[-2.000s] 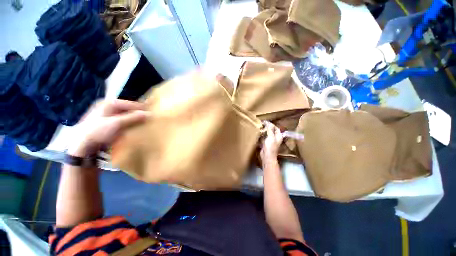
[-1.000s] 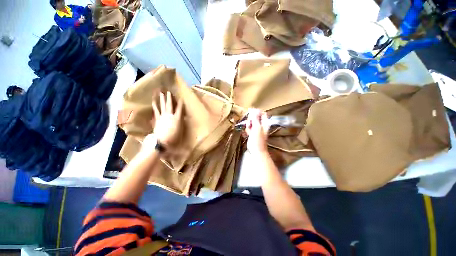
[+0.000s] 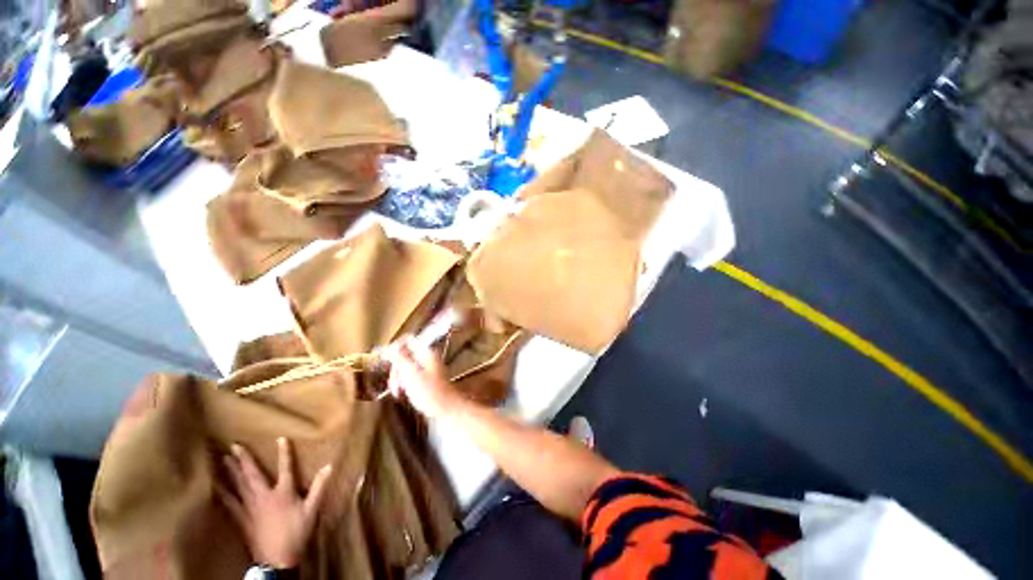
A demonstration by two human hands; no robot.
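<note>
A gathered bundle of tan bag pieces (image 3: 374, 487) lies at the table's near left, fanned out below its narrow neck. My left hand (image 3: 270, 499) lies flat on the bundle with its fingers spread. My right hand (image 3: 413, 368) is at the neck, fingers curled around a pale, blurred thing that sticks out past them; I cannot tell what it is. A tan panel (image 3: 368, 283) spreads beyond the neck. Other tan panels (image 3: 555, 266) with a small pale dot lie to the right on the white-covered table (image 3: 181, 255).
A white tape roll (image 3: 481, 207) and a crumpled clear plastic bag (image 3: 430, 193) lie mid-table. A blue stand (image 3: 515, 136) is behind them. More tan pieces (image 3: 323, 108) are piled farther back. Grey-white cabinets (image 3: 102, 306) stand left. A metal rack (image 3: 906, 113) stands at the right.
The view has swung to the right, showing more floor and the rack. My left hand stays spread on the bundle and my right hand stays at its neck. The navy bags are out of view.
</note>
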